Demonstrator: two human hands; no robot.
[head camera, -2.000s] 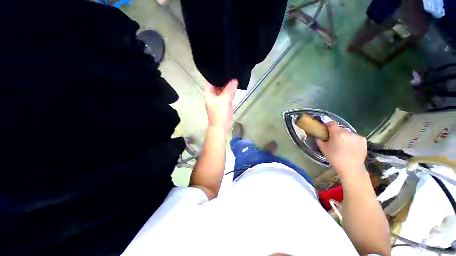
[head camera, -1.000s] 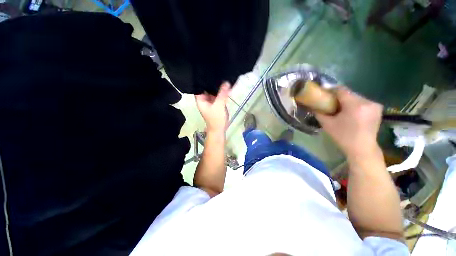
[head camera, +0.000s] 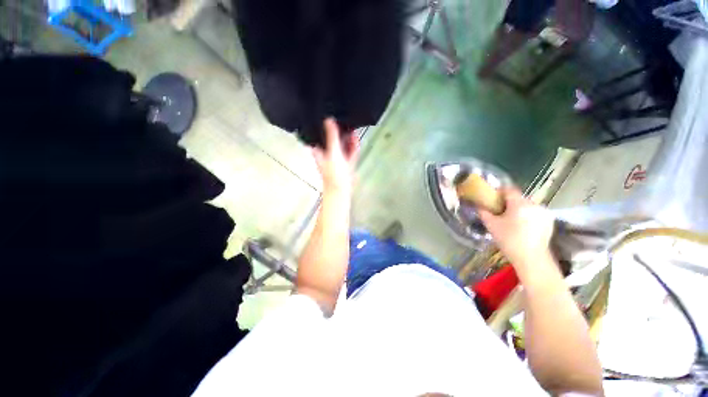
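A black skirt (head camera: 322, 62) hangs at the top centre, its upper part cut off by the frame. My left hand (head camera: 336, 159) holds its lower edge between thumb and fingers. My right hand (head camera: 522, 226) is closed on the wooden handle of a silver steam iron (head camera: 454, 203). The iron is held in the air, apart from the skirt, with a dark cable at its back. More black garments (head camera: 101, 233) with wavy hems fill the left side.
A blue stool frame (head camera: 91, 27) and a round grey base (head camera: 169, 103) stand on the floor at the upper left. A box with red print (head camera: 613, 182) and a white cloth-covered surface (head camera: 648, 310) are at the right. Metal legs (head camera: 268, 264) stand near my left elbow.
Over the last second, the iron has moved down from its raised spot. The view has shifted, so the garments at the left sit further left. My left hand still holds the skirt.
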